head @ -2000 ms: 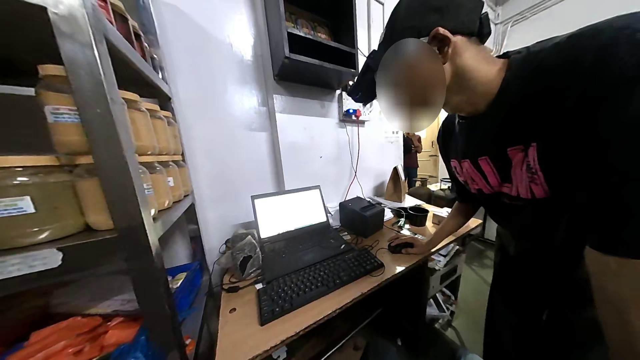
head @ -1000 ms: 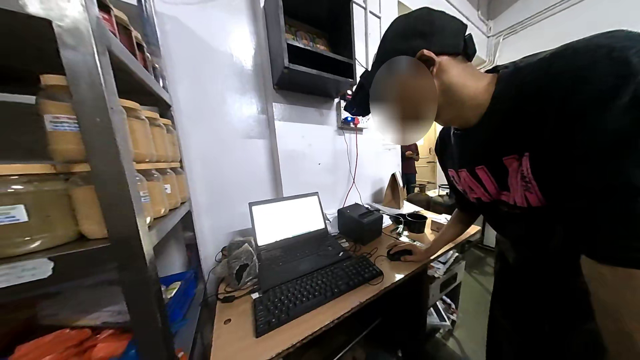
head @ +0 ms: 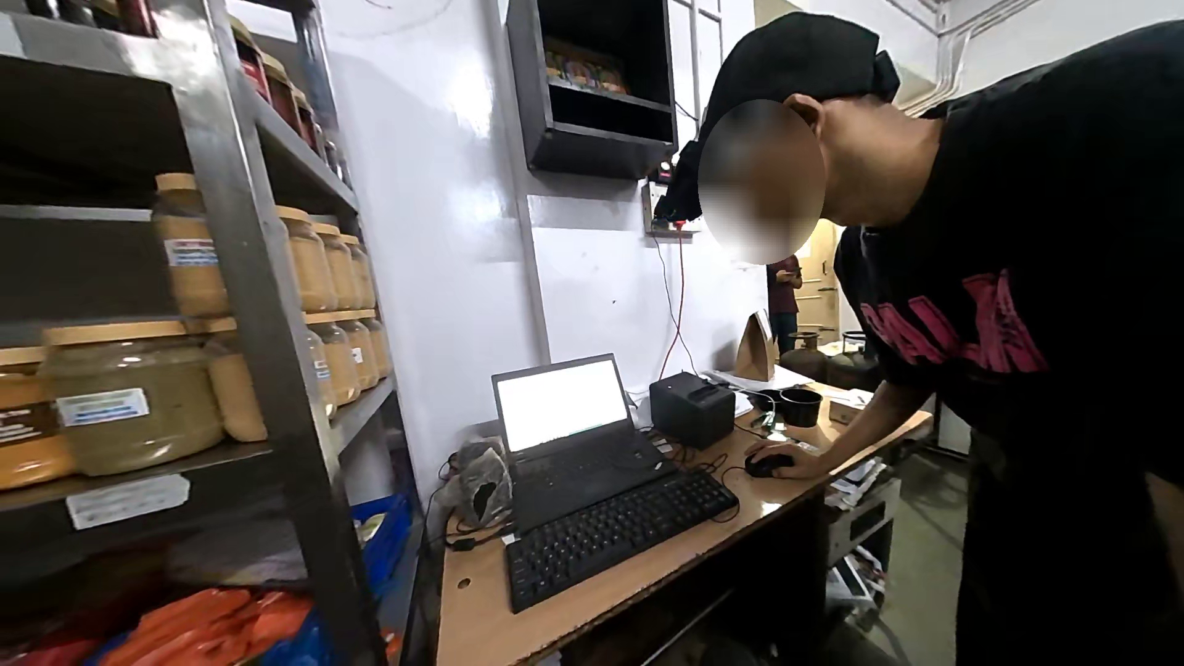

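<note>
Neither of my hands shows in the head view. A co-worker in a black cap and black T-shirt leans over a wooden desk (head: 578, 622) from the right, one hand resting on a black computer mouse (head: 770, 464). An open laptop (head: 578, 444) with a lit screen stands at the desk's left, and a black keyboard (head: 629, 536) lies in front of it. Behind the mouse is a black box-shaped device (head: 692, 410), with a round black container (head: 800, 407) to its right.
A metal rack (head: 268, 351) on the left holds large jars (head: 134, 398) with tan lids. A dark wall cabinet (head: 601, 139) hangs above the desk. Cables lie around the laptop. Gas cylinders (head: 807, 359) and another person (head: 784, 294) are farther back.
</note>
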